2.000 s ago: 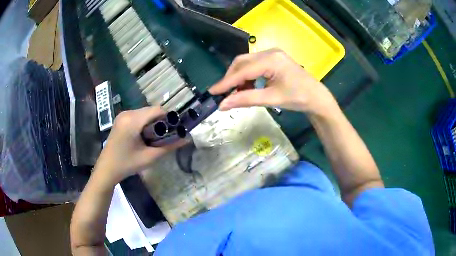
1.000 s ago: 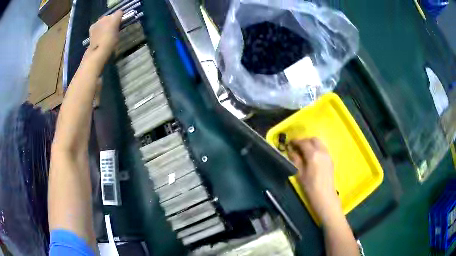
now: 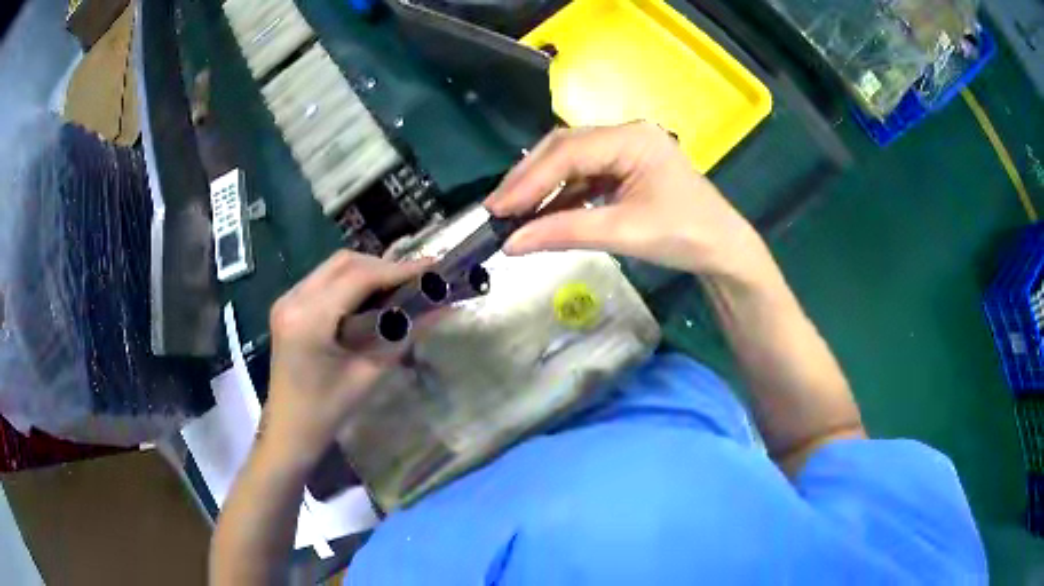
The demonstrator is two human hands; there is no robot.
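My left hand (image 3: 326,332) holds a few dark hollow tubes (image 3: 433,286) above the worn off-white machine cover (image 3: 492,378). Three open tube ends face me. My right hand (image 3: 630,195) is at the far end of the tubes, with its thumb and forefinger pinching at a tube's end. Whether a small ring is between those fingers cannot be told. The yellow tray (image 3: 653,80) lies beyond my right hand, with a small black piece at its left corner.
The slat conveyor (image 3: 326,126) runs away at upper left, with a dark gap near the cover. Left are a white keypad (image 3: 230,224), a dark side guard (image 3: 183,263), bagged tubes (image 3: 103,286) and paper (image 3: 229,429). Blue crates (image 3: 1019,309) stand far right.
My left hand has come back from the conveyor's far end and holds tubes above the cover. My right hand has left the yellow tray and is at the tubes. The view has shifted back toward my body.
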